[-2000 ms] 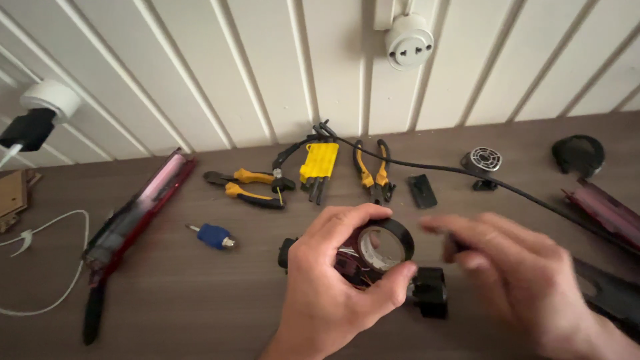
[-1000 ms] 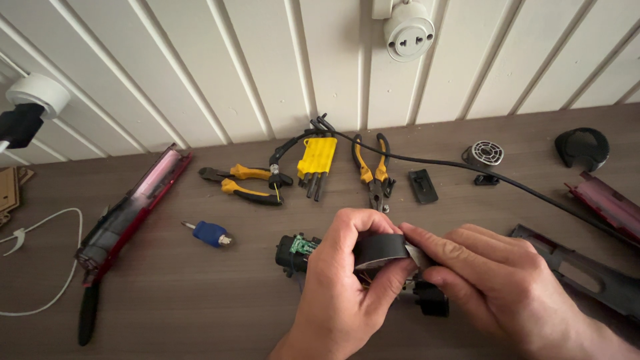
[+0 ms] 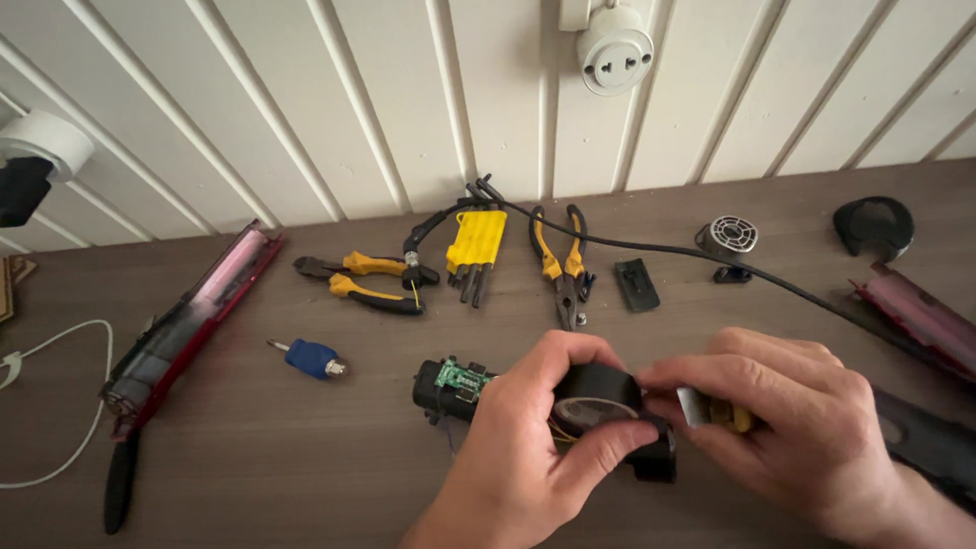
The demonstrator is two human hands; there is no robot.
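Observation:
My left hand (image 3: pixel 534 442) grips a roll of black electrical tape (image 3: pixel 598 393) between thumb and fingers. Close at its right, my right hand (image 3: pixel 785 412) has thumb and forefinger pinched at the roll's edge, and holds a yellow-handled tool (image 3: pixel 730 415) with a short flat metal blade, perhaps a utility knife, in the palm. What the fingertips pinch is too small to tell. Beneath and behind the left hand lies a black device part with a green circuit board (image 3: pixel 461 379) and thin wires; its black end (image 3: pixel 656 457) shows below the roll. The hand hides its middle.
Diagonal cutters (image 3: pixel 374 282), a yellow hex key holder (image 3: pixel 476 240), long-nose pliers (image 3: pixel 564 267) and a small black plate (image 3: pixel 637 284) lie behind the hands. A blue stubby screwdriver (image 3: pixel 311 358) and red housing (image 3: pixel 191 328) are left. A black cable (image 3: pixel 656 245) crosses toward a round grille (image 3: pixel 733 233).
My right hand, apart from the roll two seconds ago, has come to its edge. The roll has turned from its open face toward its side. The yellow handle now shows in my right hand.

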